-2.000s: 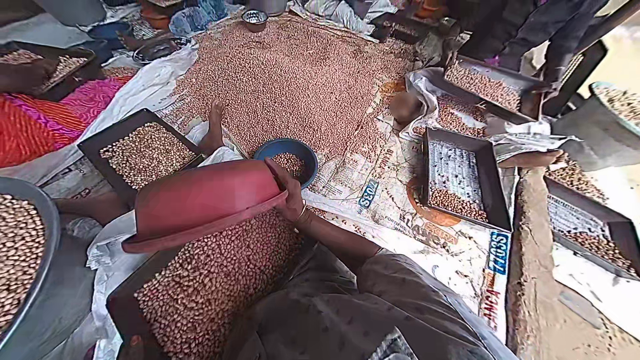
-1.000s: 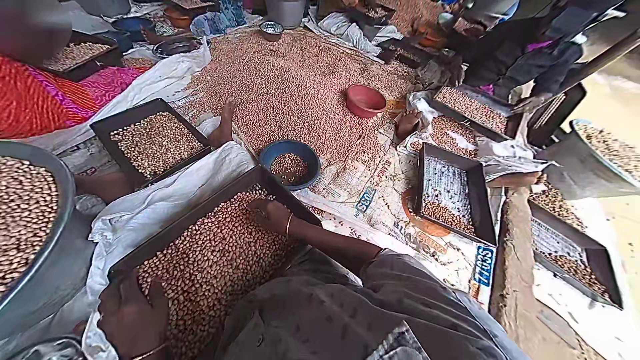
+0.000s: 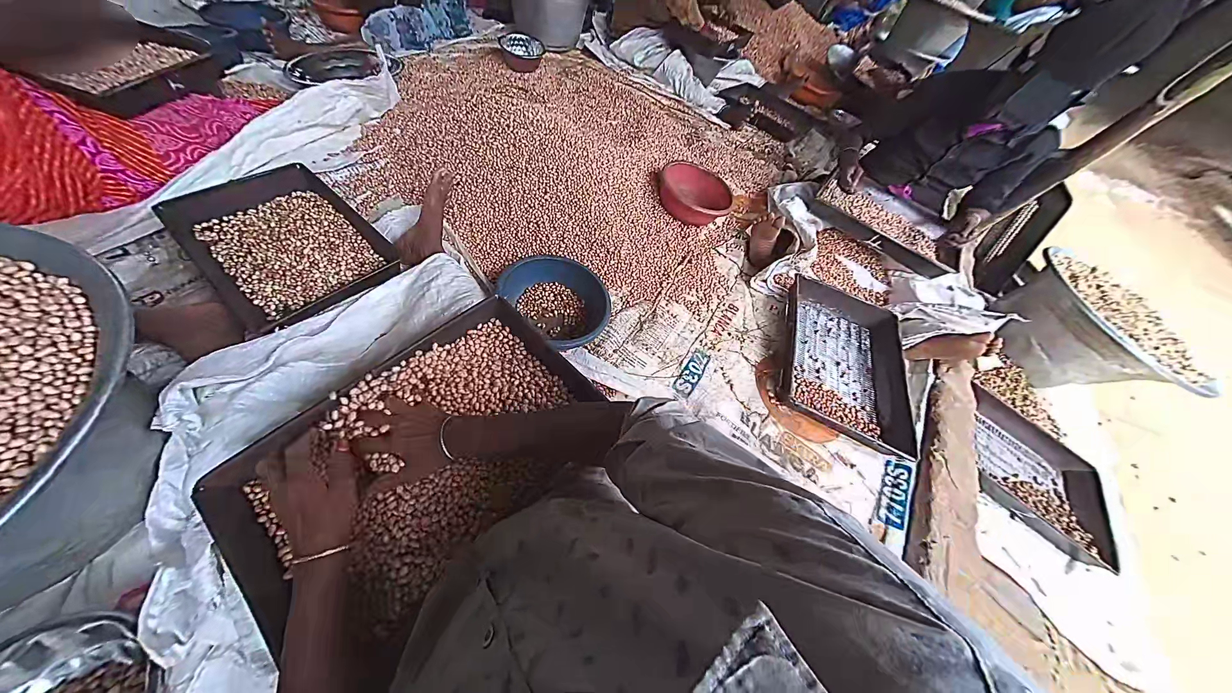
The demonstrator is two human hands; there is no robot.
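Note:
A dark rectangular tray (image 3: 539,332) full of pinkish-tan nuts (image 3: 491,366), perhaps peanuts, lies across my lap on white sacking. My left hand (image 3: 313,496), with a thin bangle at the wrist, rests on the nuts near the tray's left side. Just beside it, my right hand (image 3: 404,443) lies among the nuts, fingers spread, a bangle on its wrist too. Neither palm shows, so whether nuts are held is hidden. Beyond the tray a blue bowl (image 3: 597,308) holds some nuts. A red bowl (image 3: 695,192) sits on the large nut heap (image 3: 539,144).
At left stand a large metal basin (image 3: 120,337) of nuts and a dark tray (image 3: 173,217). To the right are a mesh-bottomed tray (image 3: 900,385), another sieve tray (image 3: 1097,500) and a slanted tub (image 3: 1068,337). Co-workers' feet and legs surround the heap; one person (image 3: 991,144) sits upper right.
The red basin that my right hand tipped over the tray is out of it, and a red bowl sits on the heap. My right hand has moved left through the nuts, next to my left hand.

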